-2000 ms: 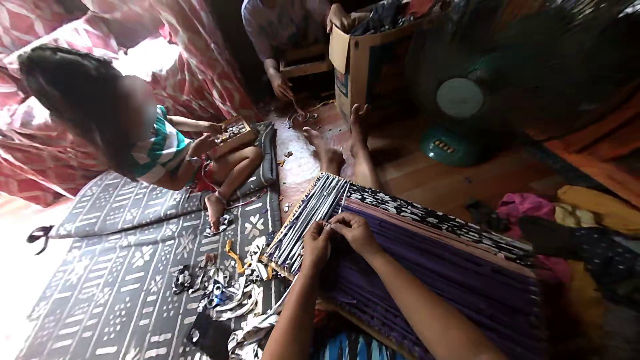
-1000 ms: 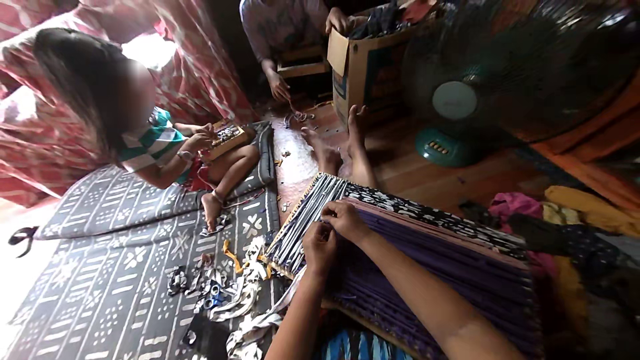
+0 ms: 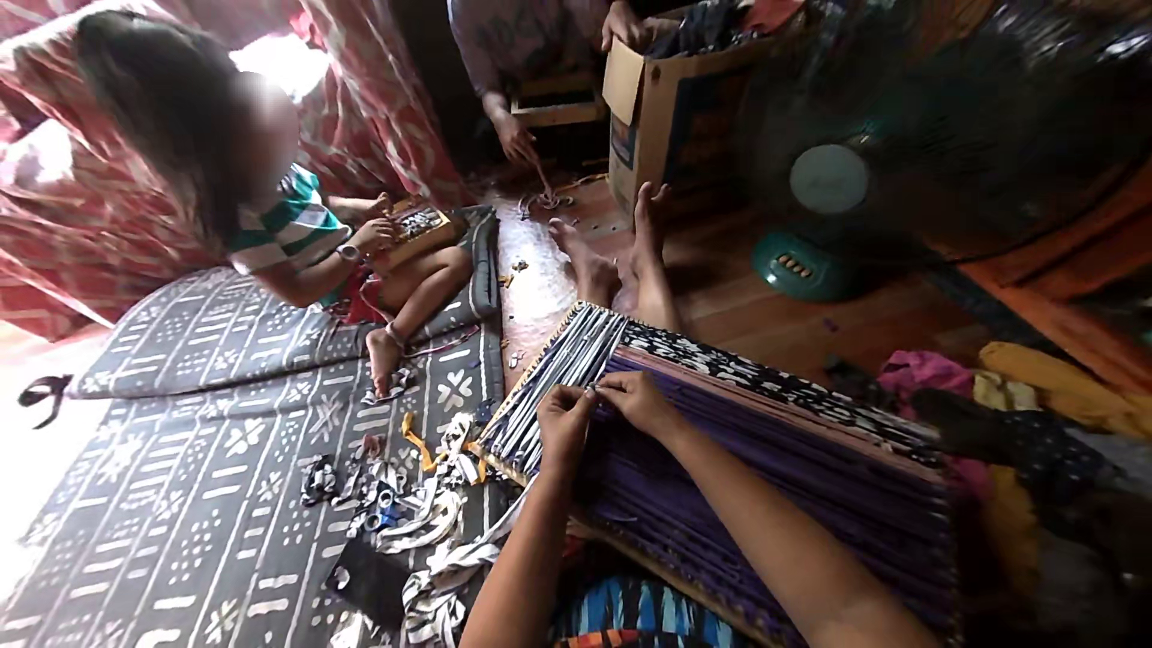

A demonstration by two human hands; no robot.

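A rectangular weaving frame [image 3: 720,468] lies slanted over my lap, strung with purple, pink and black-and-white fabric strips. Pale grey-white strips [image 3: 562,369] cross its left end. My left hand [image 3: 567,418] and my right hand [image 3: 634,400] meet above the border of the pale and purple strips. Their fingertips pinch a small whitish piece, probably a strip end, mostly hidden by the fingers. A loose white strip [image 3: 508,522] runs from near the frame's left edge down to a pile of white fabric strips [image 3: 441,522] on the patterned grey mat.
Small scissors with blue handles [image 3: 385,511] lie among scraps. A person [image 3: 306,225] sits on the mat [image 3: 225,468] at left with a small frame [image 3: 418,229]. Another person [image 3: 540,54] is beside a cardboard box [image 3: 666,108]. An electric fan [image 3: 810,261] and heaped cloth [image 3: 1008,423] are at right.
My hands were closer together and more overlapped one second ago; now their fingertips meet side by side. The seated person's head and hands have shifted slightly.
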